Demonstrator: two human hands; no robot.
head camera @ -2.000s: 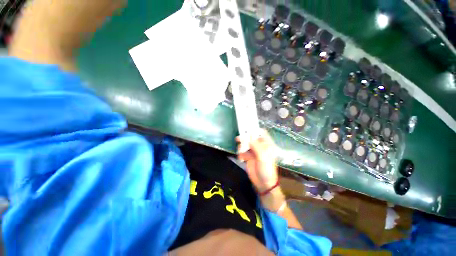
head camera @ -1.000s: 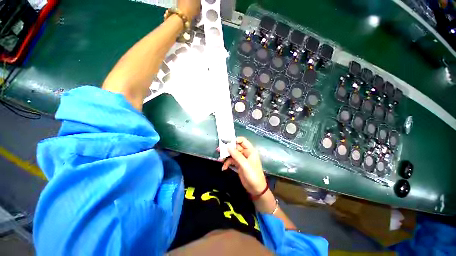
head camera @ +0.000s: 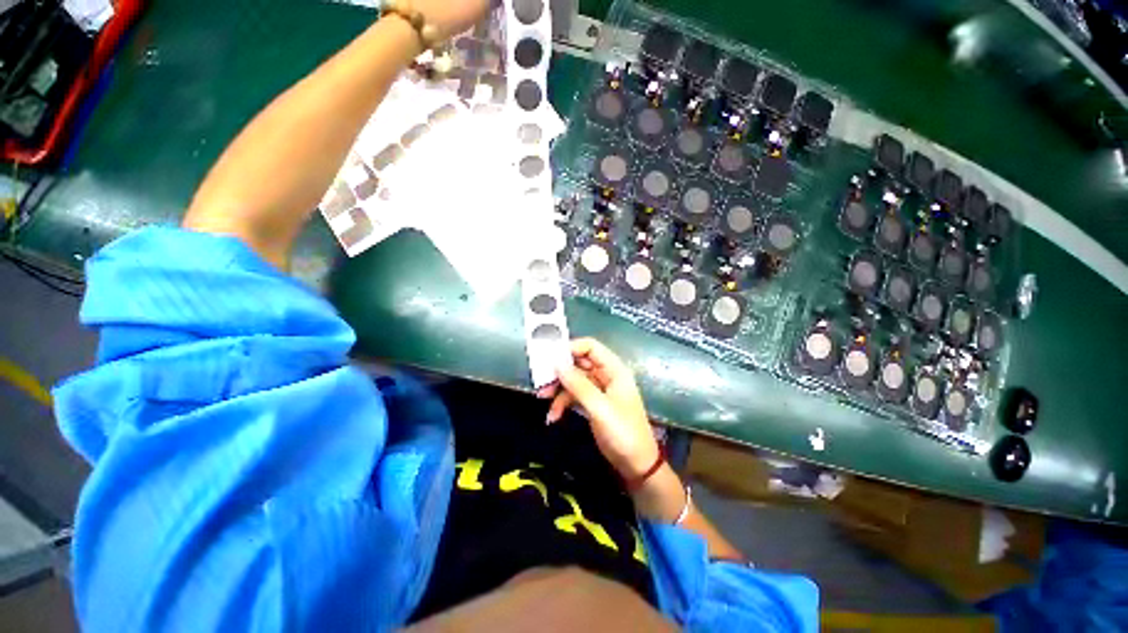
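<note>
A white release liner strip with a row of dark round discs runs from the top edge down to the bench's front edge. My right hand pinches its lower end between thumb and fingers. My left hand is at the top edge beside the strip's upper part, mostly cut off; its fingers are hidden, so its grip cannot be told. White sticker sheets with grey squares lie under and left of the strip, partly glaring white.
Two clear blister trays stand right of the strip, a near one and a farther one, both holding dark modules, many with paler discs. Small black round objects sit at the right bench edge. A red-edged bin is at the upper left.
The left forearm has come off the left edge, reaching to the top, then shifted slightly left. The strip's lower end has moved left with my right hand, and its discs now show near that end.
</note>
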